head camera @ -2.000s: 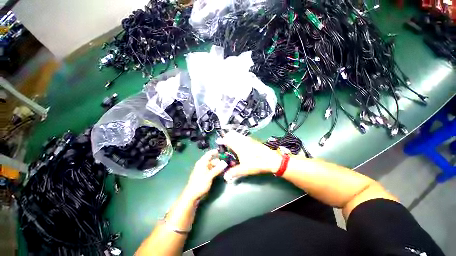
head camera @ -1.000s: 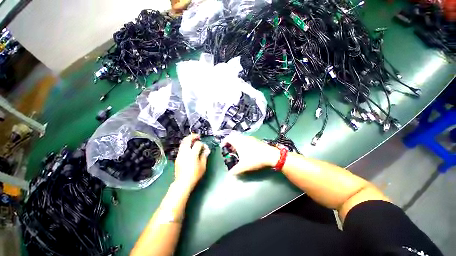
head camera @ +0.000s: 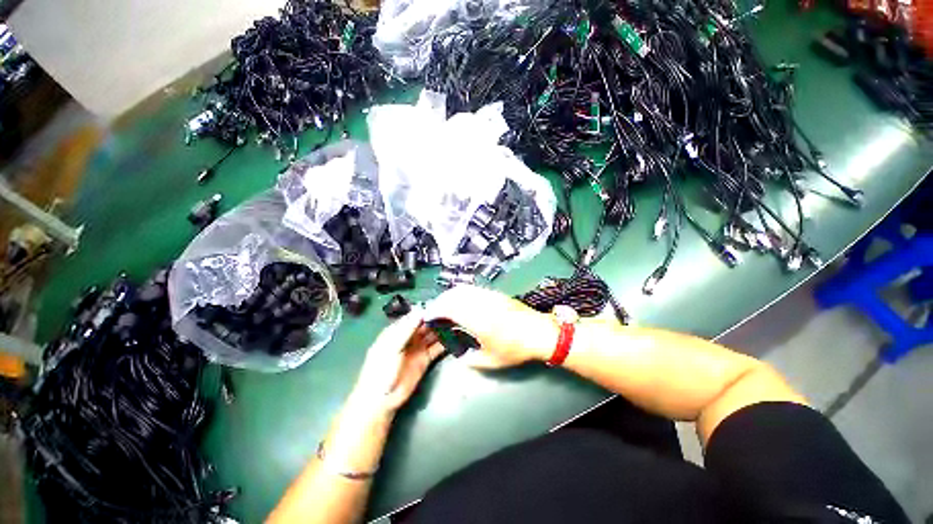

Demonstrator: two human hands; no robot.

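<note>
My right hand (head camera: 493,325), with a red band at the wrist, holds a small dark piece with some green on it, the circuit board (head camera: 450,336). My left hand (head camera: 397,358) meets it from the left, fingertips at the same piece. Fingers hide much of it, and I cannot tell whether a housing shell is around the board. A coiled black cable (head camera: 573,295) lies just beyond my right wrist. Loose black housing pieces (head camera: 397,305) lie just beyond my left fingertips.
A clear bag (head camera: 184,307) of dark shells is at left, a white plastic bag (head camera: 425,169) of shinier pieces at centre. Finished cable units (head camera: 123,409) are heaped far left. Cable piles stand upper right (head camera: 655,113) and upper left (head camera: 297,77). A blue stool (head camera: 885,287) is at right.
My left hand was apart, near the loose pieces by the bags, one second ago; it has come back to the right hand. Both hands are again together at the small piece.
</note>
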